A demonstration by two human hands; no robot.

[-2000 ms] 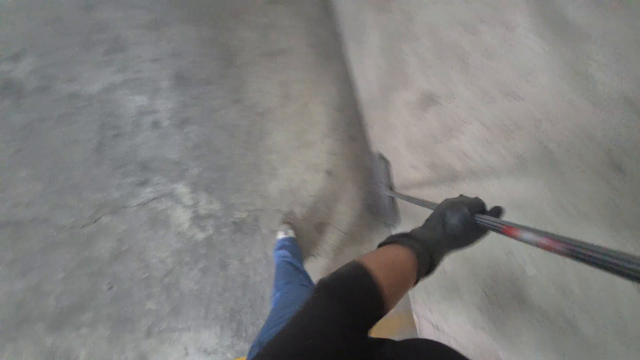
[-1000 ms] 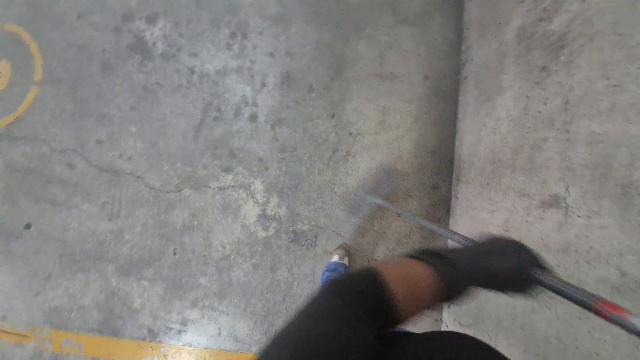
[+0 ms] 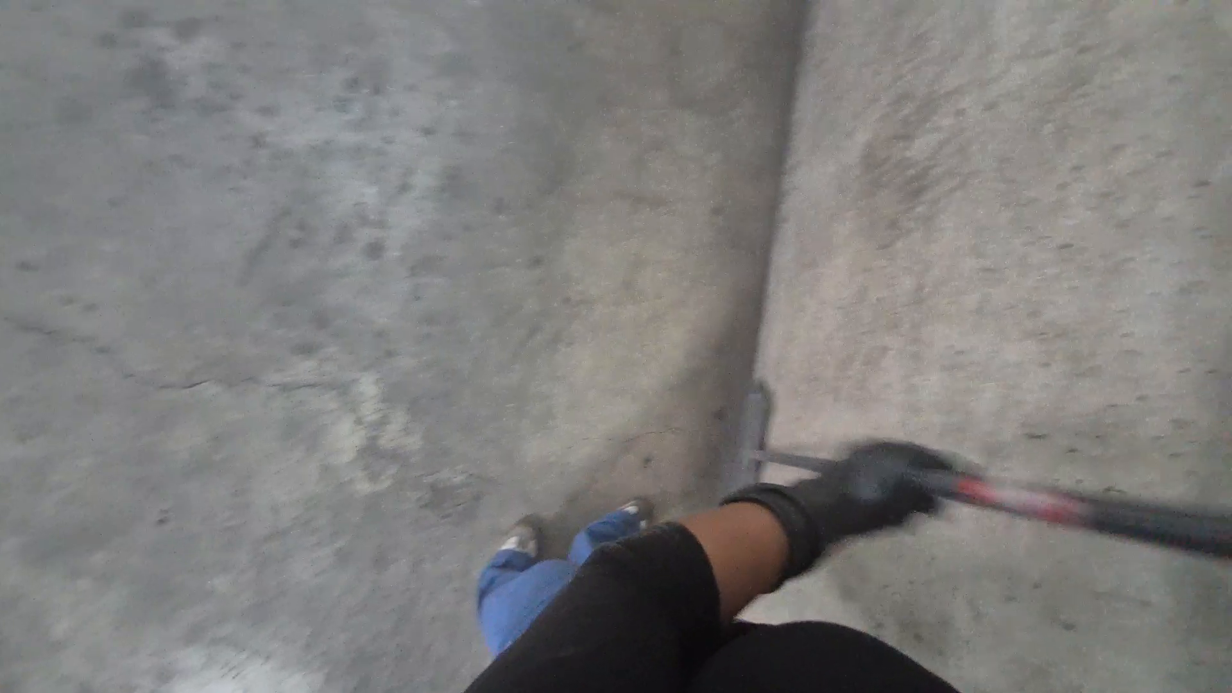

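Observation:
My left hand (image 3: 885, 486), in a black glove, reaches across to the right and is closed around the pole of a long-handled tool (image 3: 1088, 510). The pole is dark with a red and pale section, and it runs out at the right edge. Beyond the glove, the tool's narrow grey head (image 3: 754, 433), blurred and possibly a broom or squeegee, lies along the seam where the floor meets the concrete wall. Its exact kind cannot be told. My right hand is outside the view.
Grey, stained concrete floor (image 3: 289, 289) with a crack spreads at left. A concrete wall (image 3: 1011, 241) rises along the right. My shoes (image 3: 525, 537) and blue trouser legs (image 3: 529, 597) show at the bottom, close to the tool's head.
The tool's head was out on the floor, away from the wall, one second ago; now it is at the wall's base. The yellow floor markings have left the view, and both shoes now show.

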